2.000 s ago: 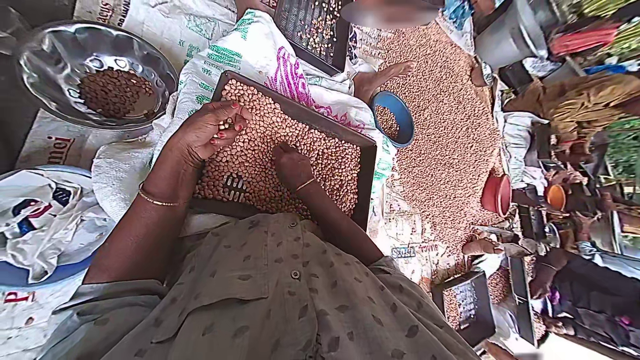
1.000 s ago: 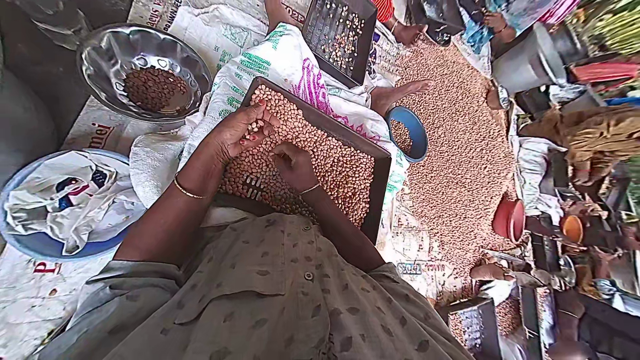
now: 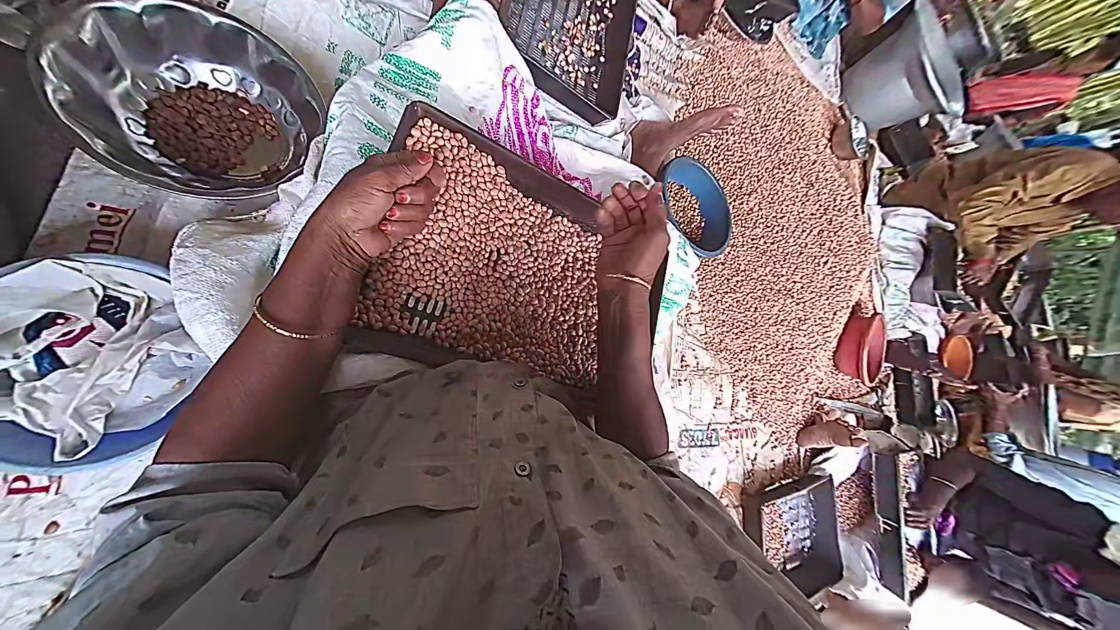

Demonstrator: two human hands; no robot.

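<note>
A dark slotted plastic tray (image 3: 538, 188) full of pale brown nuts or beans (image 3: 490, 254) lies tilted across my lap on a white woven sack (image 3: 472, 52). Over the tray's left part is my left hand (image 3: 385, 206), its fingers curled; whether anything is inside them is hidden. My right hand (image 3: 632, 232) is at the tray's right upper corner, palm up with fingers bent, and its contents cannot be made out. Just right of it stands a blue bowl (image 3: 713, 210) with some nuts or beans inside.
A metal bowl (image 3: 297, 96) of darker pieces stands upper left, above a blue basin (image 3: 87, 446) with white cloth. A large spread of nuts or beans (image 3: 779, 219) covers the ground at right. Another tray (image 3: 604, 96), a person's foot (image 3: 691, 127) and a red bowl (image 3: 862, 348) are nearby.
My right hand has moved right, from over the middle of the tray to its right upper corner. My left hand remains over the left part, its fingers now more curled.
</note>
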